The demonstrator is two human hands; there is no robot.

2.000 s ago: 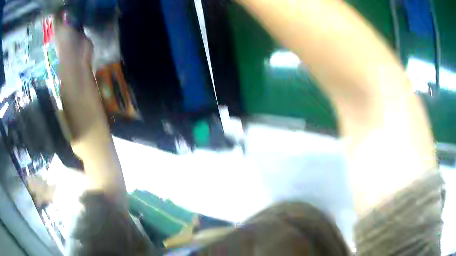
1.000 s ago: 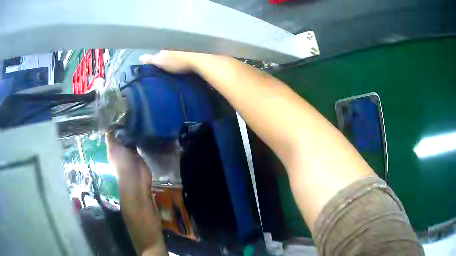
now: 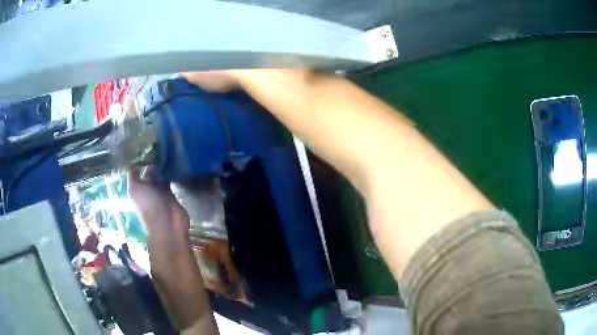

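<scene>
The pressing machine's blue upper box (image 3: 196, 134) stands left of centre. My right arm reaches across from the lower right, and my right hand (image 3: 206, 80) lies at the top of the blue box, its fingers mostly hidden. My left arm rises from the lower left, and my left hand (image 3: 145, 183) goes behind the box's lower left side, its fingers hidden. The orange-brown press fixture (image 3: 222, 269) shows below the box, right of my left forearm. I cannot tell if a frame lies in it.
A phone frame (image 3: 541, 176) with a blue patch lies on the green conveyor belt (image 3: 452, 118) at the right. A pale metal bar (image 3: 275, 39) crosses the top. A red tray (image 3: 108, 99) and a grey panel (image 3: 33, 268) are at the left. Black cables run beside the box.
Since one second ago, the phone frame has shifted right and its full length now shows. Both hands stay around the blue box. The view has moved slightly.
</scene>
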